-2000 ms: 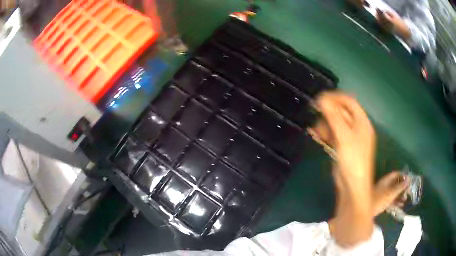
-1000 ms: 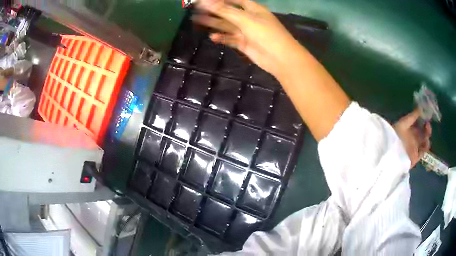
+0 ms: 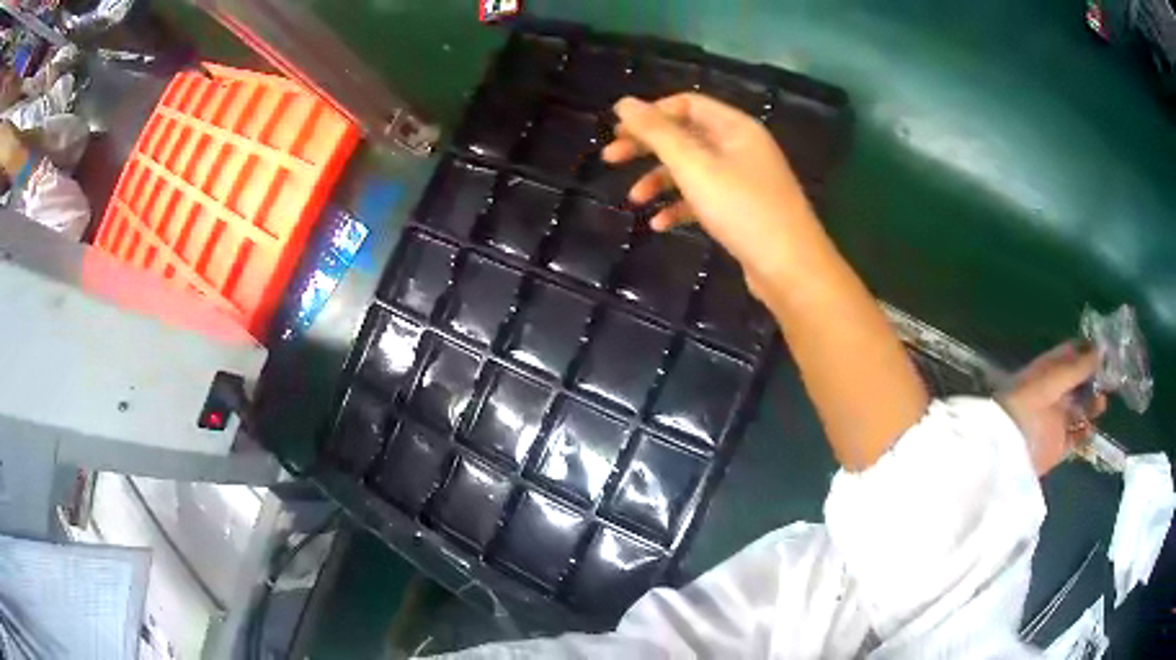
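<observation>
A glossy black blister tray (image 3: 522, 322) with a grid of square pockets lies tilted across the middle of the view. My right hand (image 3: 703, 181) is over its far part, fingers apart and slightly curled, with nothing seen in it. Its forearm crosses in front of my other arm. My left hand (image 3: 1060, 400) is at the right, beyond the tray, closed on a crinkled clear plastic bag (image 3: 1119, 359). A thin barrel-like piece and a white wrap (image 3: 1141, 522) show beside that hand; whether it also holds them is unclear.
An orange-red gridded tray (image 3: 219, 194) stands at the left, beside a blue glossy packet (image 3: 325, 271). A pale grey machine (image 3: 116, 355) with a red-lit switch is at lower left. A small red item (image 3: 499, 9) lies beyond the black tray. Coworkers' pale sleeves show at far left.
The view has swung left, bringing the orange-red tray lower. My right hand passed from the black tray's right side to its far-left corner, then drew back. My left hand still holds the bag.
</observation>
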